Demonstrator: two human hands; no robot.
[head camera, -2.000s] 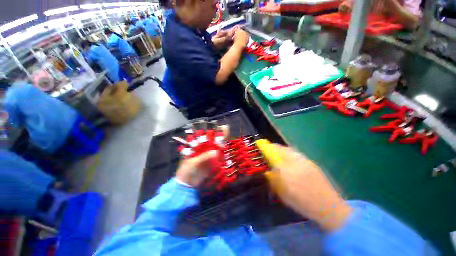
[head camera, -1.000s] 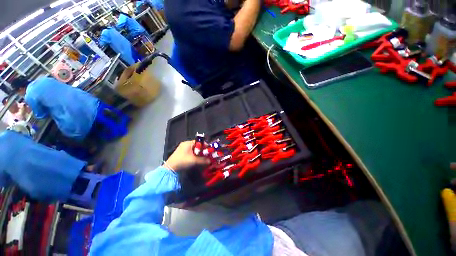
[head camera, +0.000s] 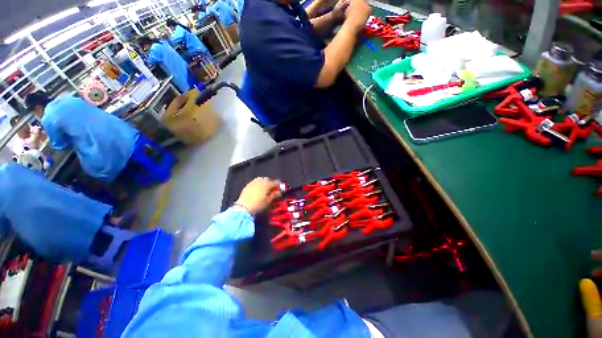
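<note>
Red spring clamps (head camera: 330, 210) lie in three columns in the black compartment tray (head camera: 389, 198), with white or metallic bits at their jaws. My left hand (head camera: 259, 195) is at the top of the left column, its fingers closed on a red clamp (head camera: 282, 187) that is mostly hidden by them. My right hand (head camera: 592, 300) is at the right edge over the green bench, mostly cut off. A yellow finger cot shows on it; whether it holds anything cannot be seen.
The green bench (head camera: 488, 198) holds a green tray (head camera: 422, 102) with white wipes, a dark phone-like slab (head camera: 452, 123), more red clamps (head camera: 528, 119) and bottles (head camera: 556, 68). A person in dark blue (head camera: 284, 46) sits beyond the black tray. A blue bin (head camera: 142, 264) stands at lower left.
My left hand has lowered the clamps it held; more now lie in the left column. My right hand has moved from the tray to the right edge. The view has shifted.
</note>
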